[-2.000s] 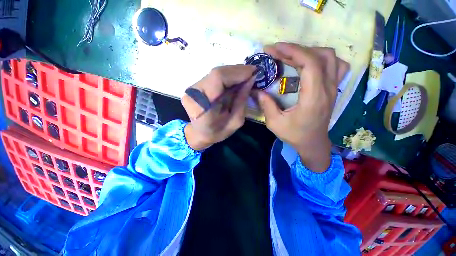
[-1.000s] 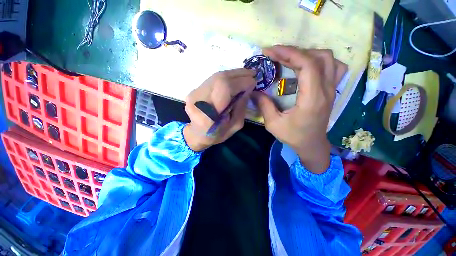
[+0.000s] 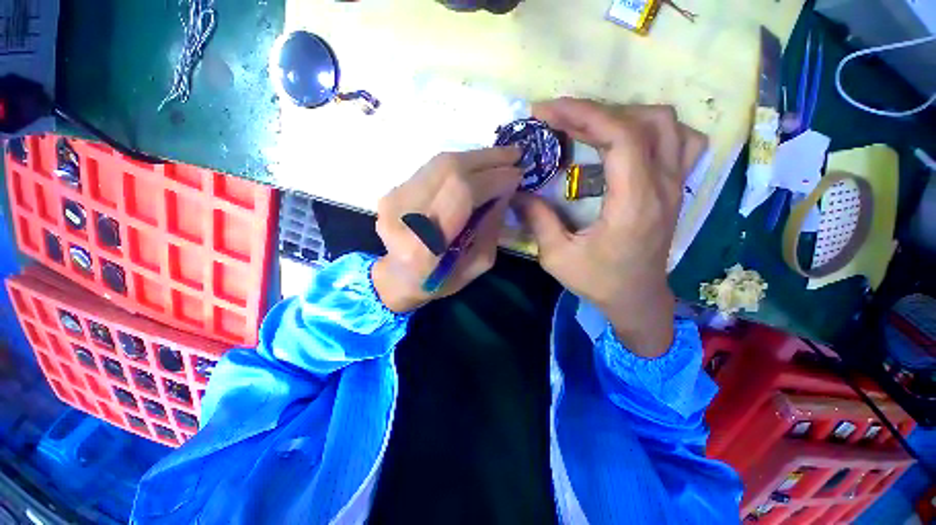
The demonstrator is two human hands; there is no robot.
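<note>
A round dark watch case with shiny parts inside (image 3: 534, 154) lies on the pale board between my hands. My right hand (image 3: 628, 200) curves round its right side, index finger and thumb at its upper and lower edges. My left hand (image 3: 441, 217) holds thin blue-purple tweezers (image 3: 460, 249); their tips are hidden by the fingers. The left fingertips touch the case's lower left part. A dark flap shows by the left fingers. A small silver battery with yellow tape (image 3: 587, 182) lies between the case and my right palm.
A glossy display module (image 3: 308, 70) with a short flex tail lies at upper left. Another battery (image 3: 631, 12) lies at the far edge. Red trays (image 3: 195, 241) stand left and lower right (image 3: 821, 431). A tape roll (image 3: 840, 220) and pale crumbly lump (image 3: 735, 290) are right.
The tweezers' rear end has swung down and to the right in my left hand. The case has shifted very slightly with the view. A dark object shows more at the far edge.
</note>
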